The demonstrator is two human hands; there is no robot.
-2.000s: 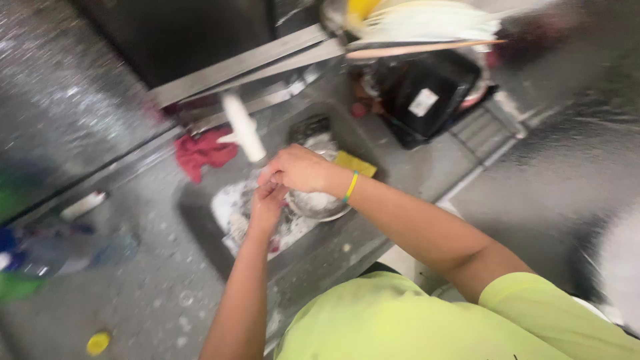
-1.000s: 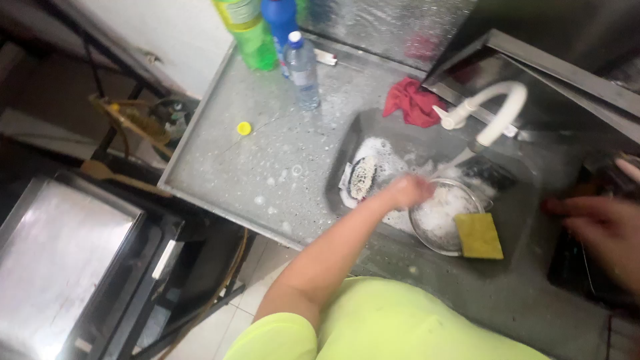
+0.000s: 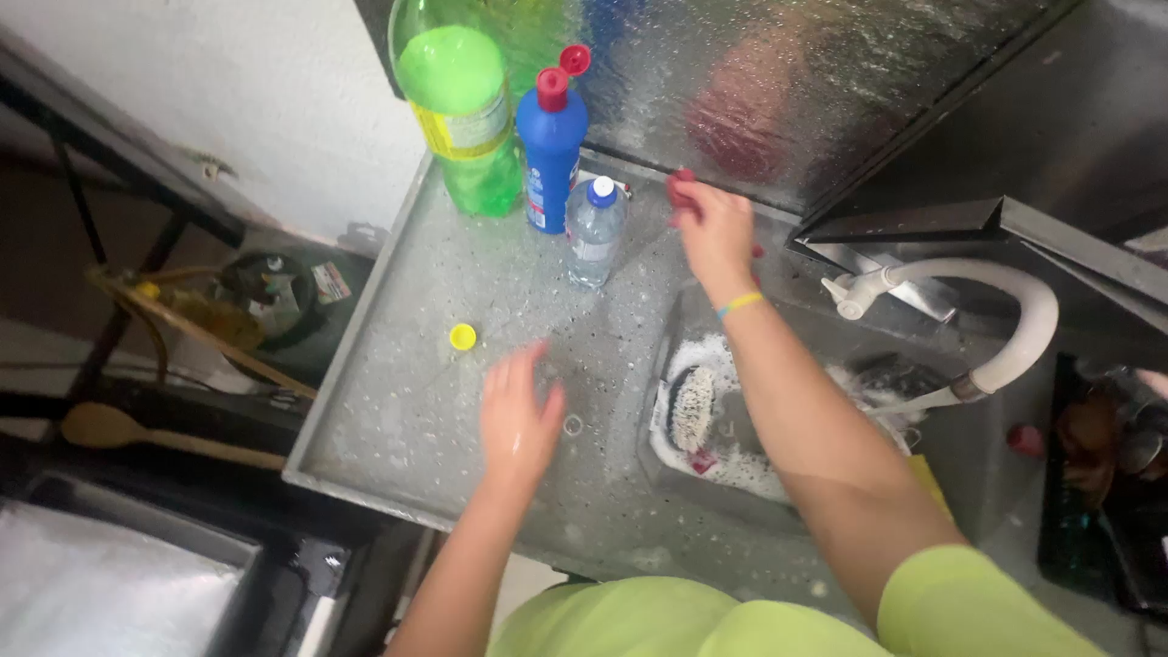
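My right hand [image 3: 716, 224], with a yellow and blue wristband, grips a red cloth [image 3: 683, 193] near the back edge of the grey counter. Over the counter, my left hand [image 3: 518, 411] is empty, its fingers apart, just below a yellow bottle cap [image 3: 463, 337]. A small clear plastic bottle [image 3: 595, 239] with a white cap stands left of the cloth. Beside it are a blue bottle [image 3: 551, 151] with its red flip cap up and a large green plastic bottle [image 3: 470, 128]. The sink basin holds a scrub brush [image 3: 693, 408] in white suds, and my right forearm hides part of the basin.
Water runs from a white curved faucet [image 3: 1013, 301] into the sink. A yellow sponge or cloth [image 3: 929, 484] shows past my right forearm. Black containers [image 3: 1127, 511] stand at the far right. Left of the counter's raised edge [image 3: 351, 365] lie a wooden spoon [image 3: 105, 427] and a metal-topped appliance [image 3: 109, 584].
My right hand has moved from the sink's right side to the back of the counter and taken hold of the red cloth. My left hand has left the metal bowl in the sink.
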